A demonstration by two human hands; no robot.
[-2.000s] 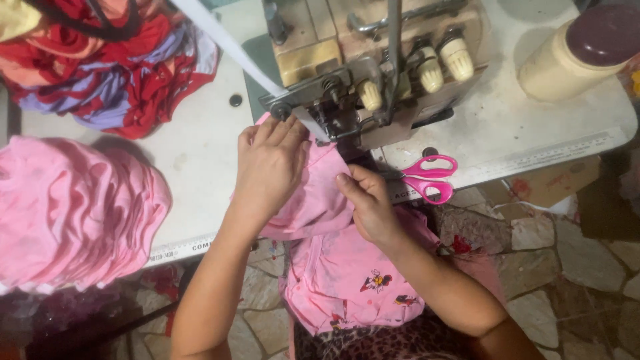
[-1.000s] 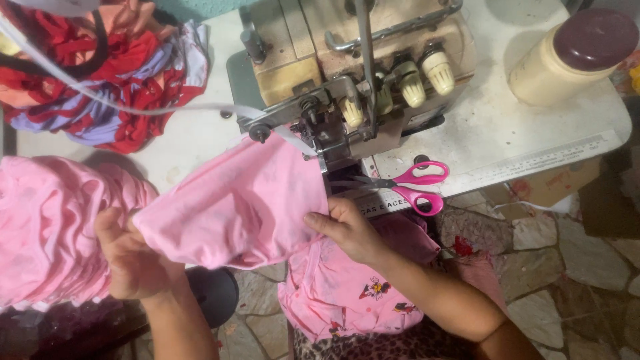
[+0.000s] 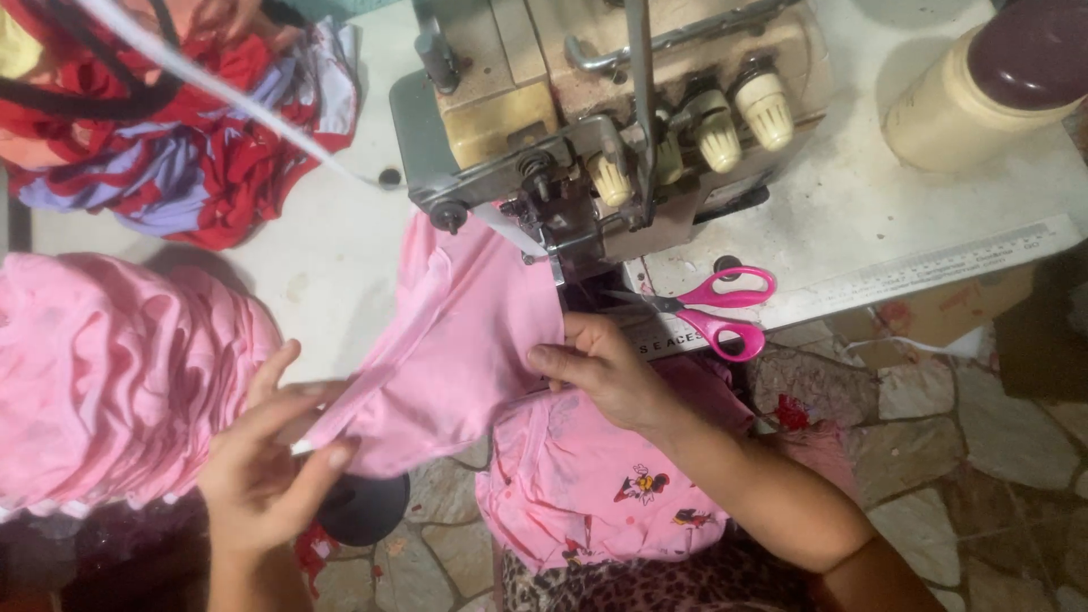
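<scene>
A pink fabric piece (image 3: pixel 459 340) stretches from under the presser-foot area of an overlock sewing machine (image 3: pixel 578 153) toward the left. My left hand (image 3: pixel 272 459) pinches its lower left corner, where a white edge shows between thumb and fingers. My right hand (image 3: pixel 595 365) grips its right edge just below the machine's needle area, which is partly hidden by metal parts. A white elastic band (image 3: pixel 229 102) runs down from the upper left into the machine. Below my right hand, pink printed fabric (image 3: pixel 603 484) lies over the lap.
A stack of pink fabric pieces (image 3: pixel 127 382) stands at the left, with a red and lilac fabric pile (image 3: pixel 212 161) behind it. Pink-handled scissors (image 3: pixel 722 310) lie right of the machine's front, near a ruler strip (image 3: pixel 943 263). A cream jar with a dark lid (image 3: pixel 943 110) stands at the right.
My left hand has moved from beside the machine to the left and down, and now pinches the fabric's corner. The pink piece, bunched two seconds ago, is spread out. My right hand remains at its right edge.
</scene>
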